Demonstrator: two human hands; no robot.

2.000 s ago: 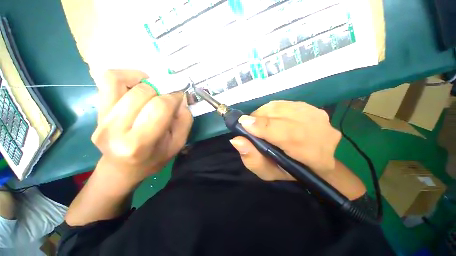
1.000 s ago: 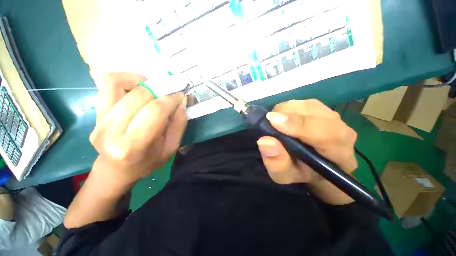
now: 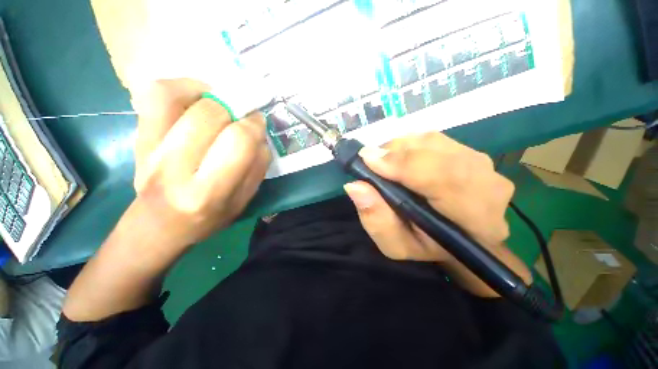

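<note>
My right hand [image 3: 440, 198] holds the black soldering iron [image 3: 426, 216], its silver tip pointing up-left onto the PCB panels [image 3: 462, 68]. My left hand [image 3: 198, 155] is closed around the thin solder wire [image 3: 79, 115], which runs in from the left. A green band [image 3: 219, 105] shows at a left finger. The left fingertips are close to the iron tip, over the panels' near-left corner. Glare washes out much of the panels and the white backing sheet [image 3: 505, 97]. Whether tip and wire touch cannot be told.
The cardboard carrier sheet [image 3: 112, 36] shows around the white sheet on the dark green mat [image 3: 591, 65]. A stack of loaded carriers [image 3: 36, 166] is at left. Cardboard boxes [image 3: 588, 270] stand on the green floor at right. Part of a person's pale clothing [image 3: 32, 317] shows at lower left.
The panels and sheet have shifted slightly right in view. The iron tip moved right, then back left a little. The left fist sits slightly higher, still on the wire.
</note>
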